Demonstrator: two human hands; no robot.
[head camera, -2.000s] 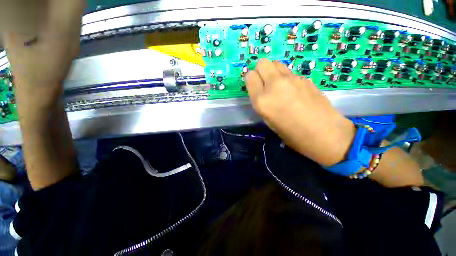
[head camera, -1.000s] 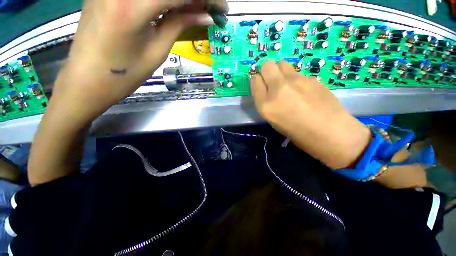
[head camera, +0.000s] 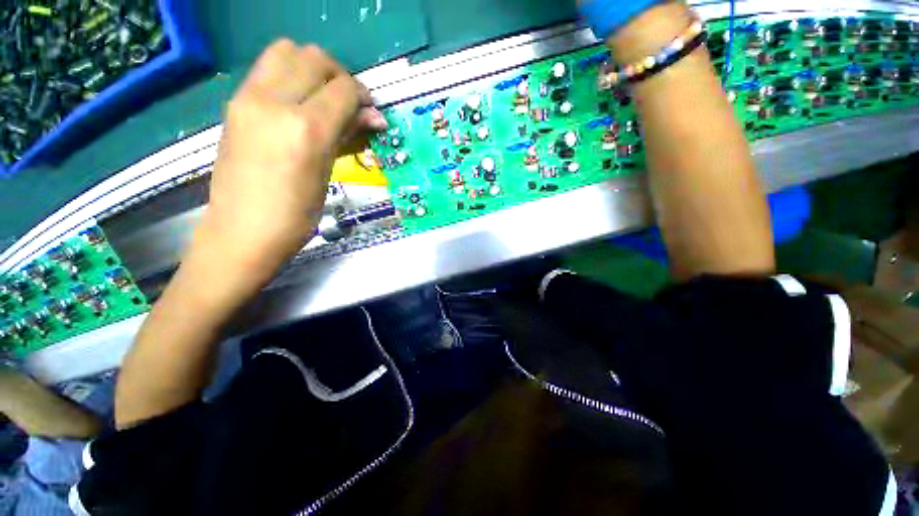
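A long green circuit board (head camera: 433, 181) with repeated groups of small capacitors and other parts lies across the silver conveyor rails. My left hand (head camera: 292, 141) is over the rails at the board's left end, its fingers curled and its fingertips near the board's upper left corner. Whether it holds a part is hidden. My right forearm crosses the board, with a beaded bracelet (head camera: 660, 58) and a blue wrist strap (head camera: 617, 12) at the top edge. My right hand is cut off by the picture's top edge.
A blue bin (head camera: 188, 45) heaped with dark cylindrical capacitors (head camera: 76, 60) is at the upper left on the green mat (head camera: 292, 22). A second green board (head camera: 71, 287) is at the left end of the rails. Another person's arm (head camera: 45, 405) shows at the lower left.
The view has turned, bringing the blue bin in. My right hand has left the board and gone up out of the picture. My left hand has moved to the board's left end.
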